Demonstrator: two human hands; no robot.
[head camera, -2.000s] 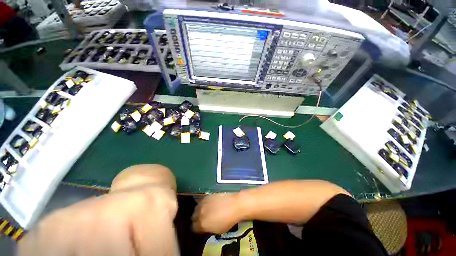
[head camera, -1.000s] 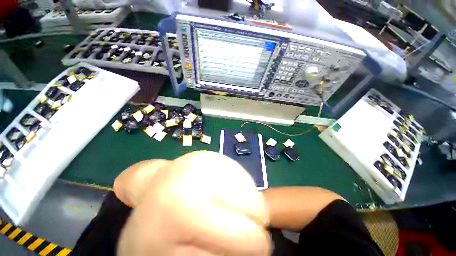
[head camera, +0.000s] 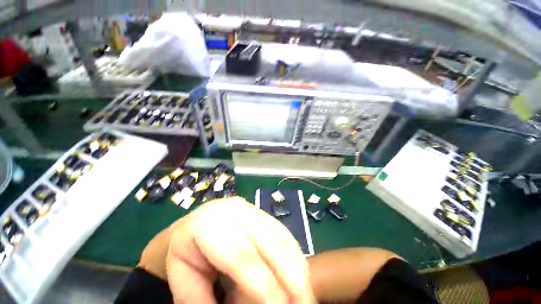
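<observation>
My left hand (head camera: 237, 249) is large and close to the camera at the lower centre, fingers curled downward. Whether it holds anything is hidden. My right forearm comes in from the lower right; its hand is hidden behind the near hand. A smartwatch (head camera: 280, 208) with a white tag lies on the dark, white-edged test pad (head camera: 301, 228). The near hand covers the pad's lower left. Two more tagged smartwatches (head camera: 315, 210) (head camera: 337, 209) lie on the green mat right of the pad. A pile of loose units (head camera: 185, 185) lies left of the pad.
The grey radio communication tester (head camera: 296, 122) stands behind on a beige stand (head camera: 285, 164), with a thin cable (head camera: 314, 185) in front. A long blister tray (head camera: 89, 190) is at left, a tray stack (head camera: 409, 184) at right, and a rear tray (head camera: 142, 116) behind left. A black box (head camera: 243, 59) sits on the tester.
The camera view has tilted up, so the bench things appear lower. My left hand has moved from the lower left to the centre; my right hand, seen two seconds ago, is now hidden.
</observation>
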